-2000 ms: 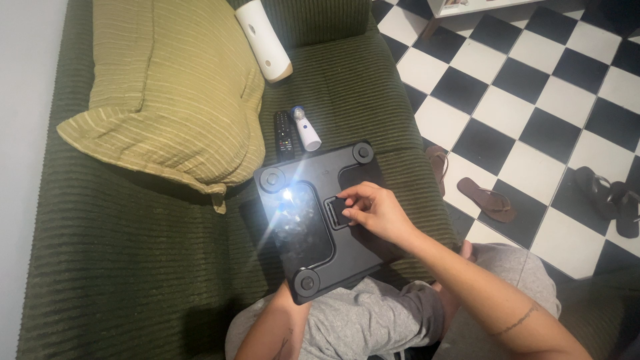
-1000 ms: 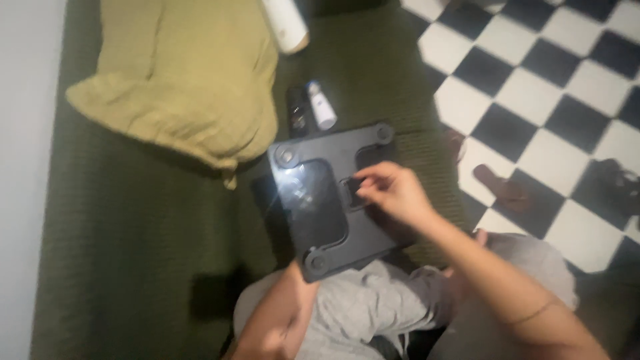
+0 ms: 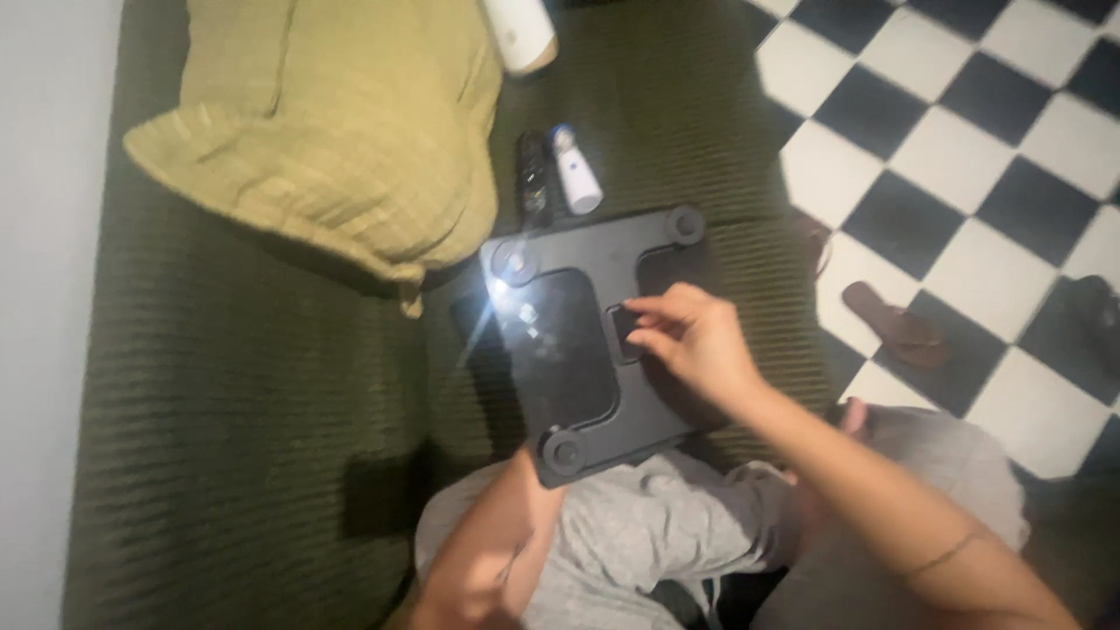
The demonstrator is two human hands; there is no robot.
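Note:
A flat dark device with round feet at its corners, which looks like an upturned bathroom scale (image 3: 604, 262), is tilted above my lap, and a bright light glares off its left side. My right hand (image 3: 696, 337) is over its middle, thumb and fingertips at the small rectangular battery recess (image 3: 623, 332); whether they pinch anything is too blurred to tell. The left forearm reaches under the device's near edge, and the device hides my left hand. Just beyond the far edge lie a black remote control (image 3: 532, 175) and a white handheld device with a blue tip (image 3: 577, 175).
Under these things is a green corduroy sofa (image 3: 262, 420). A yellow-green cushion (image 3: 350, 149) lies at the upper left, beside a white cylindrical object (image 3: 521, 35). Brown flip-flops (image 3: 892, 324) and dark footwear (image 3: 1094, 324) are on the black-and-white checkered floor (image 3: 945, 219) at right.
My right hand stays at the middle of the dark device, its fingertips having shifted only slightly. The view has moved a little.

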